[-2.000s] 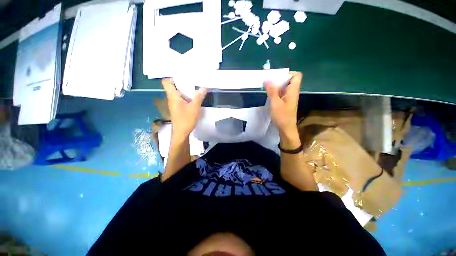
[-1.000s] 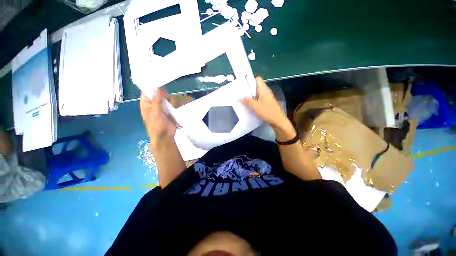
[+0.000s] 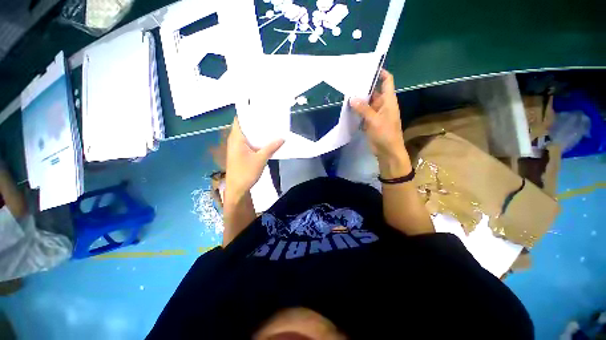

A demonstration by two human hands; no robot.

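Observation:
A white die-cut insert (image 3: 269, 123) with a large hexagon hole and a wide rectangular opening is held raised over the bench edge, its near end bent. My left hand (image 3: 249, 156) grips its left near side. My right hand (image 3: 382, 119) grips its right side, thumb on the face. Through the rectangular opening show waste slugs (image 3: 323, 18) and thin scrap strips (image 3: 286, 41) on the bench. A stack of inserts (image 3: 189, 73) with a slot and hexagon hole lies to the left, partly behind the held one.
Plain white blanks (image 3: 116, 99) and blue-and-white printed sheets (image 3: 50, 133) lie further left on the green bench (image 3: 465, 40). A clear bag (image 3: 100, 14) is at the back left. Below are a blue stool (image 3: 113, 219) and an open brown carton (image 3: 492, 192) with white scraps.
The insert, held low and folded up at first, has been lifted and opened out, tilting away over the bench. Both hands still hold its sides. The view has turned slightly.

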